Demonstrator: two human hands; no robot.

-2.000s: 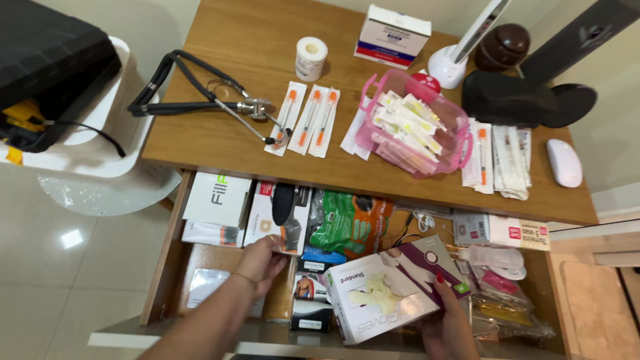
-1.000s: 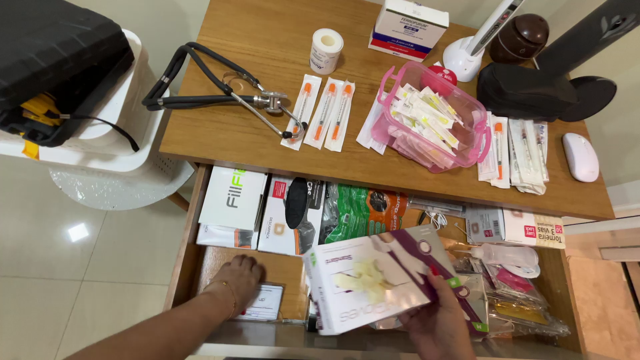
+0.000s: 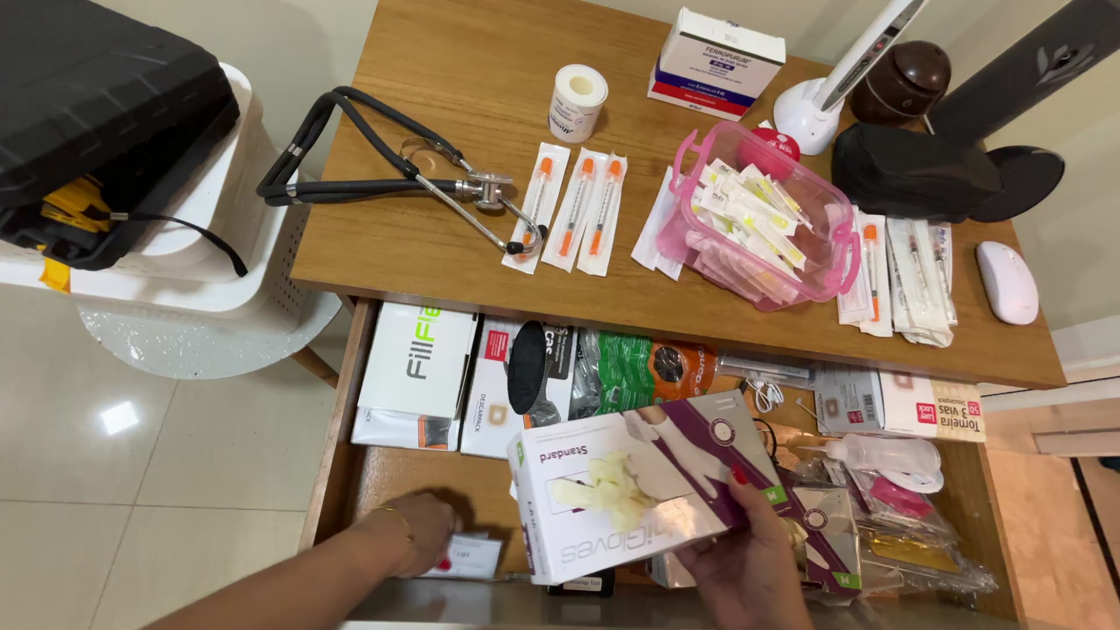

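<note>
My right hand [image 3: 744, 556] holds a box of disposable gloves [image 3: 639, 481] tilted above the open wooden drawer [image 3: 337, 437]. Lower left in the drawer, my left hand [image 3: 416, 529] has its fingers bent down at a small white packet [image 3: 472, 556]; whether it grips the packet is hard to tell. Behind them stand a white box with green lettering [image 3: 416, 359] and a mask box with a dark oval opening [image 3: 521, 376]. A green and orange plastic package [image 3: 652, 367] lies beside these. A second glove box [image 3: 827, 538] sits partly behind my right hand.
On the wooden top [image 3: 437, 254] lie a stethoscope [image 3: 376, 188], wrapped syringes [image 3: 573, 210], a tape roll [image 3: 577, 101], a pink basket [image 3: 761, 219] of packets, a medicine box [image 3: 717, 61], a black pouch [image 3: 910, 171] and a mouse [image 3: 1006, 282]. A black case [image 3: 105, 114] rests at left.
My left hand has moved from the mask box down to the small white packet at the drawer's front left. My right hand still holds the glove box, now turned to a different angle.
</note>
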